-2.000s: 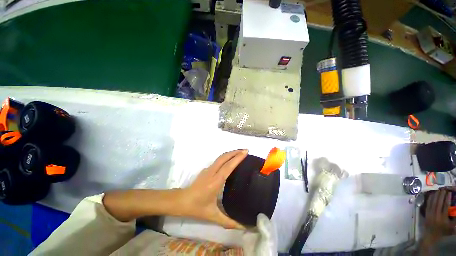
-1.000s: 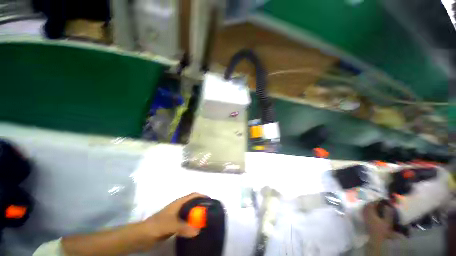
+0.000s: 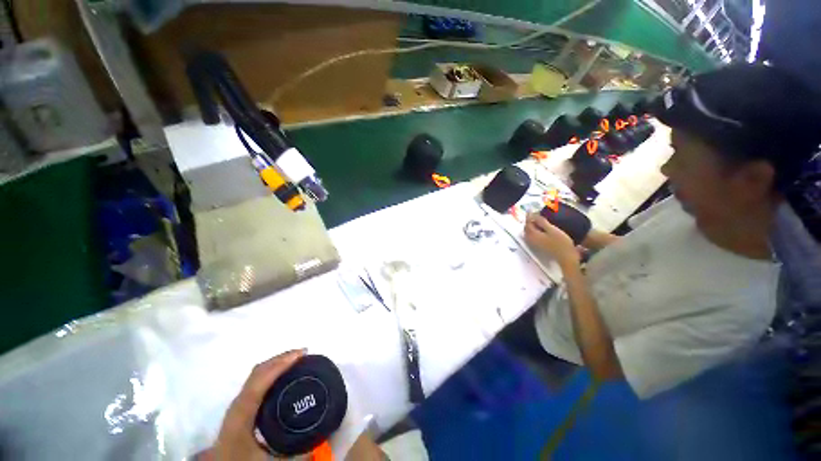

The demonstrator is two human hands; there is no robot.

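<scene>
A black speaker (image 3: pixel 311 383) is held at the bottom centre-left, its round end with a pale logo facing me. Its orange strap (image 3: pixel 321 451) hangs at the lower edge. My bare left hand (image 3: pixel 241 416) grips the speaker from the left, partly cut off by the bottom edge. My right hand (image 3: pixel 365 443) shows only in part at the bottom edge, close to the speaker's lower right; its grip is hidden. Thin dark tweezers (image 3: pixel 375 290) and a small pale card (image 3: pixel 355 290) lie beyond the speaker. A plastic-wrapped tool with a dark handle (image 3: pixel 412 360) lies to the right.
A person in a light shirt (image 3: pixel 693 288) sits at the right, handling a speaker (image 3: pixel 565 221). A film-wrapped base (image 3: pixel 261 248) and an orange-banded nozzle (image 3: pixel 284 187) stand behind the bench. Several speakers line the green conveyor (image 3: pixel 369 167).
The view has swung right, bringing the seated person and the conveyor row into sight. The held speaker has turned so its logo end faces me, and its strap now points down.
</scene>
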